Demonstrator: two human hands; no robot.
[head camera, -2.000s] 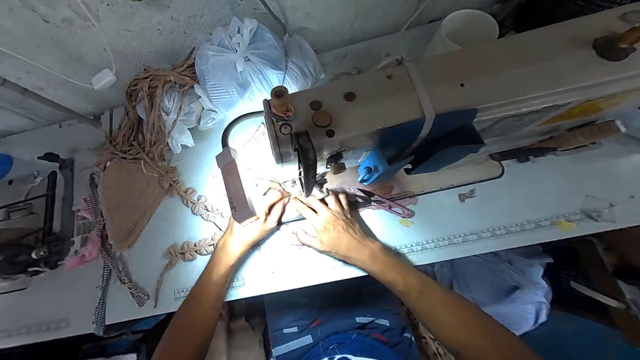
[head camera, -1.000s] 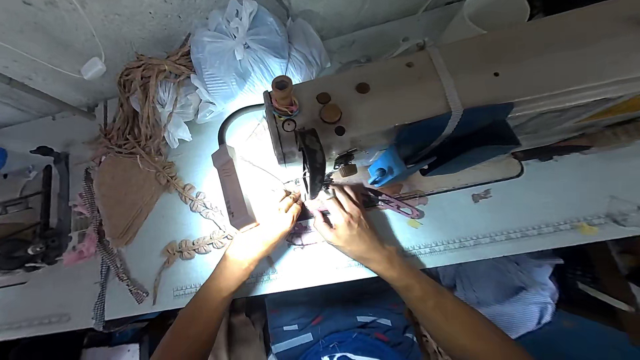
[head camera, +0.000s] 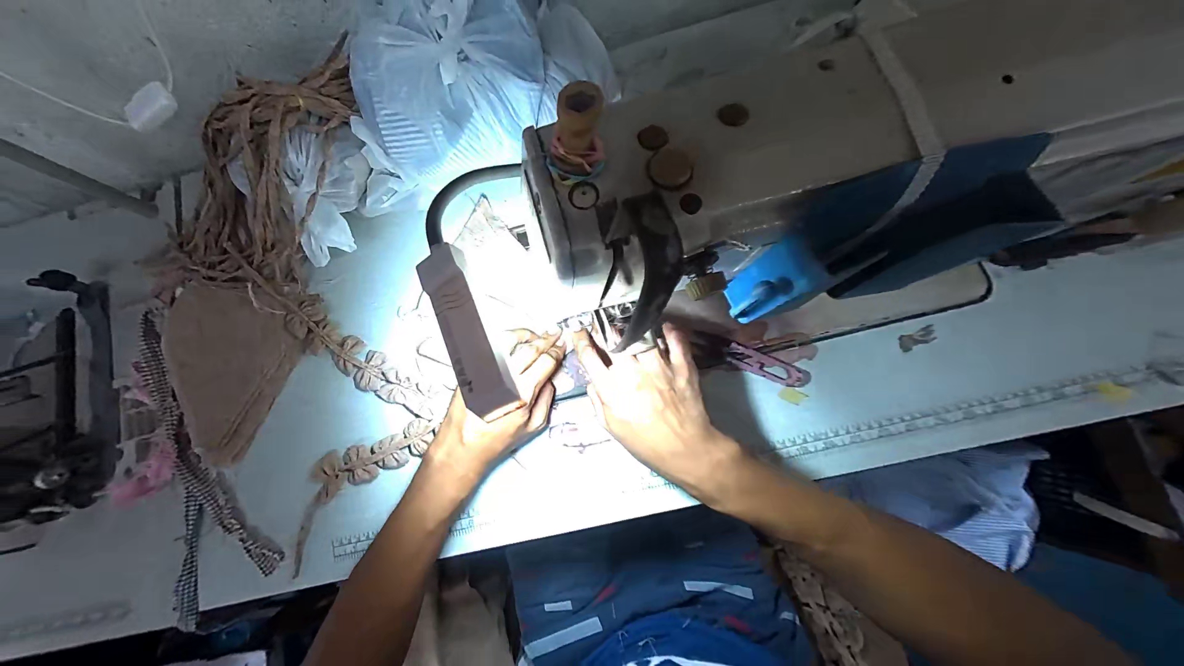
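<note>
The head of a sewing machine (head camera: 592, 203) reaches in from the right, and both hands are at its needle area. My left hand (head camera: 504, 407) lies left of the presser foot, fingertips pinched together, partly behind the lamp (head camera: 470, 342); glare hides what they touch. My right hand (head camera: 647, 388) lies flat just right of the foot, its fingers bent on a small piece of fabric (head camera: 573, 370) between the hands. Pink-handled scissors (head camera: 768, 363) rest right of my right hand. A leaf-shaped brown fabric trim (head camera: 370, 370) runs along the table left of my left hand.
Brown fabric strips (head camera: 268, 166) and a tied plastic bag (head camera: 444, 83) stand at the back left. Stacked brown fabric pieces (head camera: 227, 370) and a checked strip (head camera: 194, 490) lie at left. A measuring tape (head camera: 925, 416) runs along the front edge. A blue clip-like holder (head camera: 777, 282) hangs on the machine.
Two seconds ago both hands lay close together below the needle area; my right hand has since turned, its fingers now reaching up beside the presser foot. The view has shifted somewhat closer.
</note>
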